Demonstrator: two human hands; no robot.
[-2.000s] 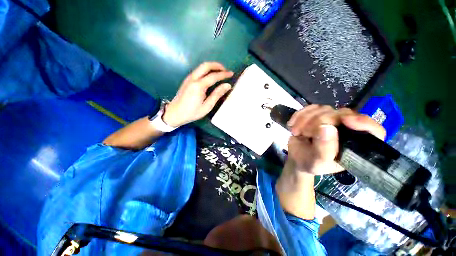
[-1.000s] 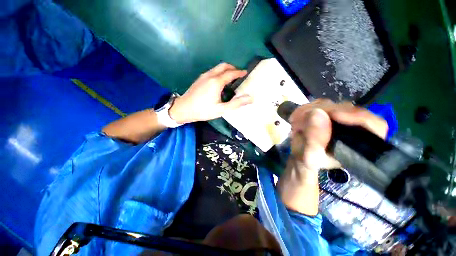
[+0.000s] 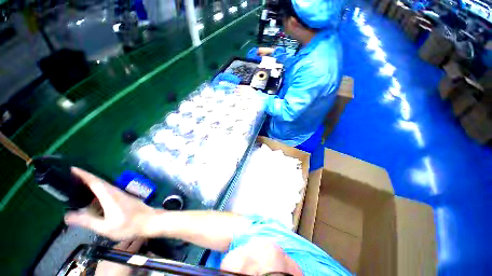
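My right hand (image 3: 110,211) is at the lower left, thumb and fingers spread around the end of the black electric screwdriver (image 3: 60,180). A cord runs from the screwdriver to the left edge. A strip of skin low at the left, behind a dark frame bar, may be part of my left hand; its fingers do not show. The screw tray (image 3: 67,249) is partly visible below my right hand. A part-finished unit with a ringed head (image 3: 172,202) lies by my forearm. The jig cannot be made out.
A blue bin (image 3: 136,186) stands beyond my wrist. Clear blister trays (image 3: 202,135) lie along the green bench. An open carton (image 3: 310,186) holding white sheets and another open carton (image 3: 350,215) stand beside it. A person in a blue smock (image 3: 307,81) works farther along.
The view has swung right, bringing the blister trays, cartons and person into sight. The screwdriver is away from the white jig, and my right hand's fingers are more spread. My left hand has mostly left view.
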